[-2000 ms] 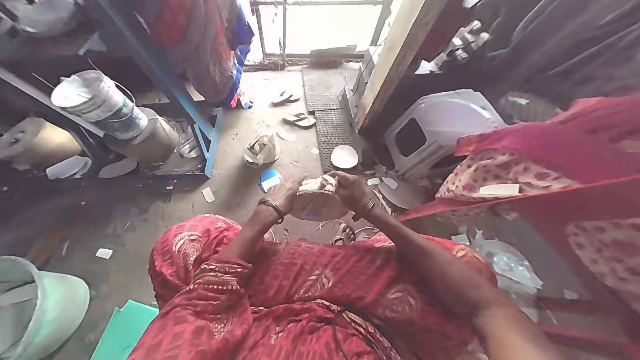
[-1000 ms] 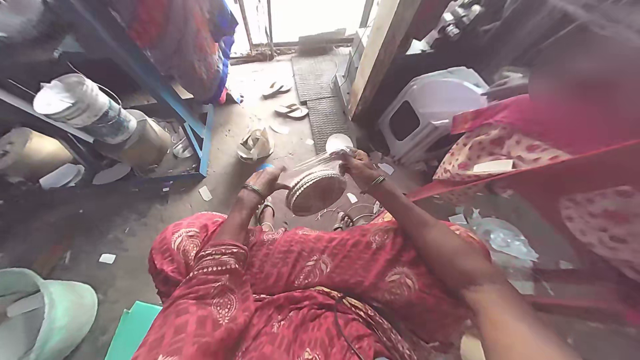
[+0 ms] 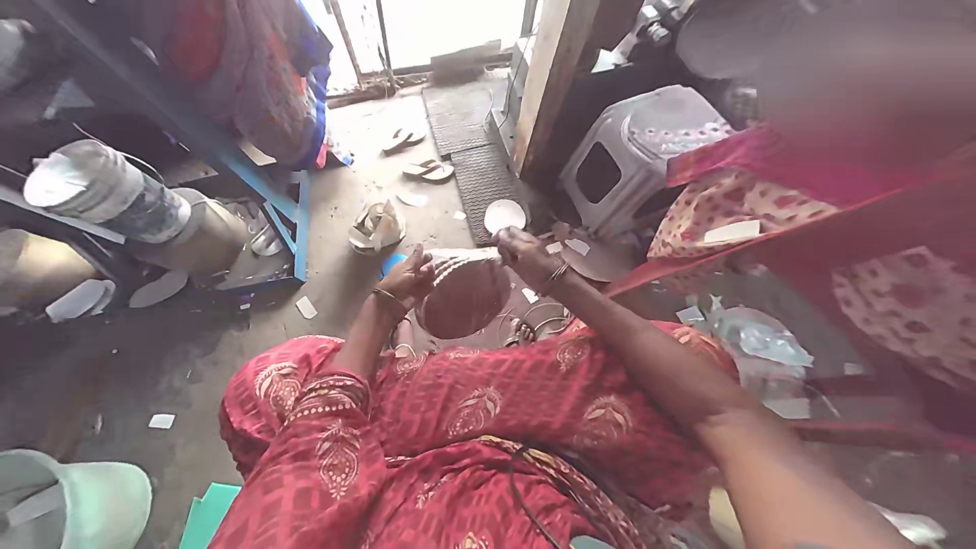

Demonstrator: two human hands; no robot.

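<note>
Between my hands, above my lap, is a round dark disc-like object [image 3: 465, 299] with a pale, ridged edge. My left hand [image 3: 414, 276] grips it at its upper left side. My right hand [image 3: 526, 258] is closed at the upper right, fingers pinched on the end of the pale edge strip. Whether that strip is part of the disc or a separate band, I cannot tell. A round white disc [image 3: 505, 218] lies just beyond my right fingers. Something blue [image 3: 393, 264] shows beside my left hand.
Sandals [image 3: 428, 170] and a crumpled pale item [image 3: 377, 226] lie on the floor ahead. A blue metal rack [image 3: 302, 229] with buckets stands left, a plastic stool [image 3: 648, 145] right. A green tub [image 3: 107, 499] sits at lower left. A person in pink cloth [image 3: 900, 191] is close on the right.
The round object, held up nearly edge-on between my hands two seconds ago, now shows its broad dark face. My right hand has moved away from my left.
</note>
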